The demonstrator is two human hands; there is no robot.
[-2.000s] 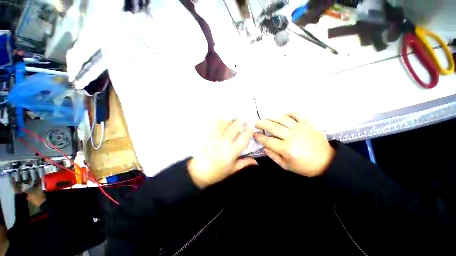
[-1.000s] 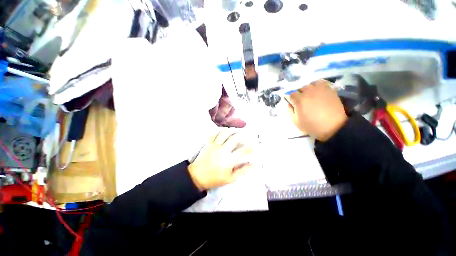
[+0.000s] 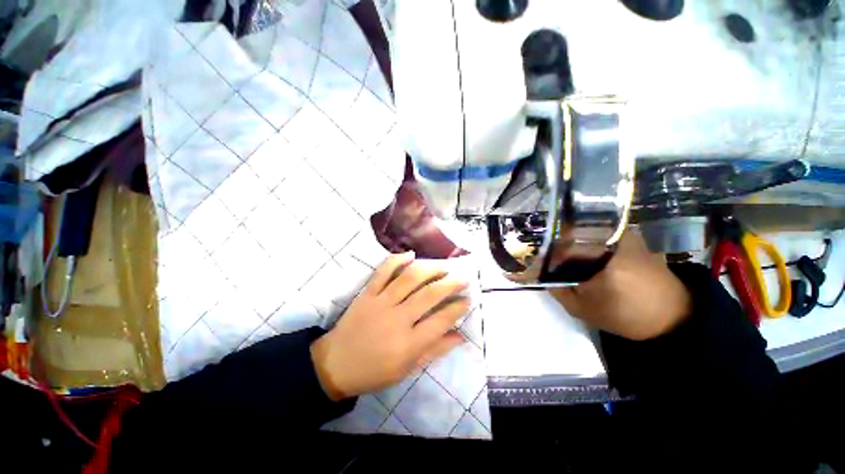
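Observation:
A quilted panel (image 3: pixel 250 194), pale grey-white side up with dark diamond stitch lines, lies left of and below the sewing machine head (image 3: pixel 463 74). A maroon part (image 3: pixel 417 222) shows at its edge near the needle area. My left hand (image 3: pixel 398 324) lies flat on the panel, fingers spread towards the needle area. My right hand (image 3: pixel 630 292) is under the machine head, right of the needle area; its fingers are mostly hidden behind the shiny metal guard (image 3: pixel 593 185), so its grip cannot be seen.
Scissors with red and yellow handles (image 3: pixel 767 273) lie at the right, beside a small black item (image 3: pixel 808 282). Layered quilted pieces (image 3: pixel 79 111) are at the upper left, above brown taped cardboard (image 3: pixel 102 287). A tape measure strip (image 3: pixel 547 393) runs along the table's front edge.
The view has moved closer to the machine head, which now covers more of the upper right. The right hand has gone from open table to partly behind the head. The left hand stays on the panel.

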